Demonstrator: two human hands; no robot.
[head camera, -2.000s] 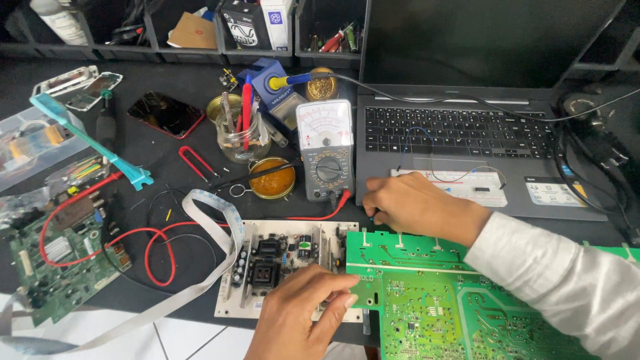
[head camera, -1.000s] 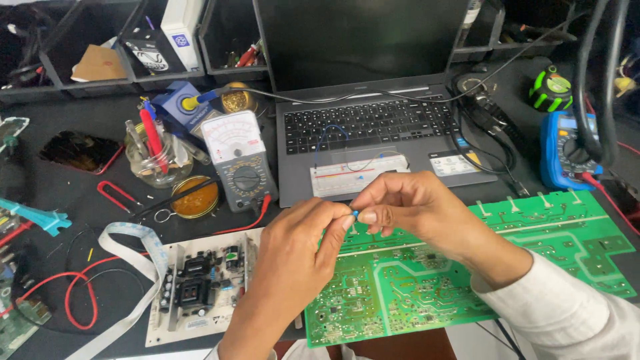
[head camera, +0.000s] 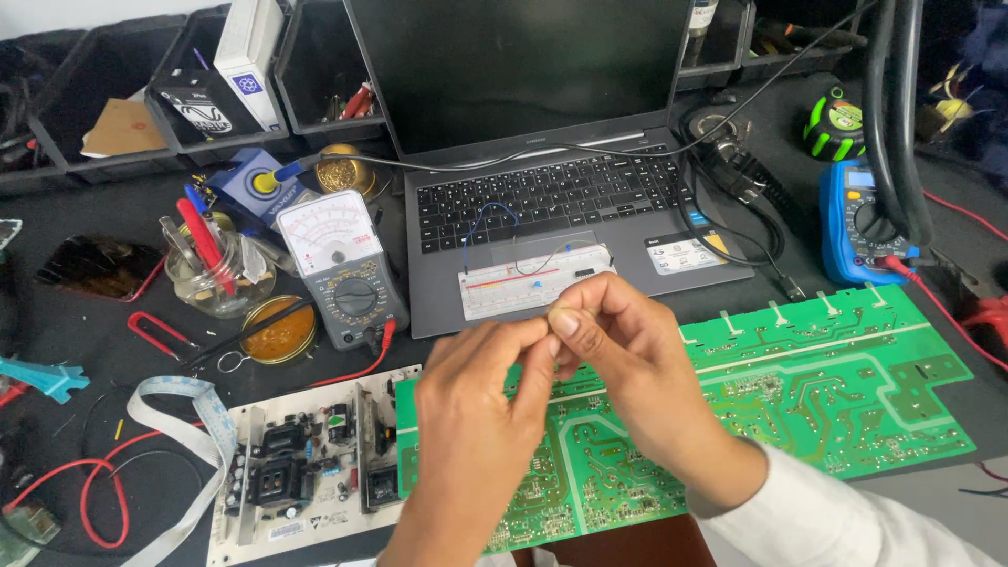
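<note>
My left hand (head camera: 480, 402) and my right hand (head camera: 630, 362) meet at the fingertips above a large green circuit board (head camera: 787, 394). Their fingertips are pinched together; whatever may be between them is hidden. Just beyond the hands, a white breadboard (head camera: 504, 294) lies on the front of a laptop (head camera: 425, 303), bearing a black chip, small blue parts and thin wires. Left of the green board is a pale power supply board (head camera: 327, 504) with transformers and capacitors. An analog multimeter (head camera: 346, 272) rests left of the laptop.
A glass jar of tools (head camera: 220, 276), an open tin of amber flux (head camera: 279, 331) and a soldering iron stand (head camera: 260, 189) are at left. At right are a blue digital multimeter (head camera: 854, 224), a tape measure (head camera: 836, 126) and thick black cables (head camera: 898, 118). Parts bins (head camera: 94, 87) line the back.
Two seconds ago my hands were apart, the right one near the breadboard; now they meet. A small blue part seen between the fingers one second ago no longer shows there. The view has shifted right.
</note>
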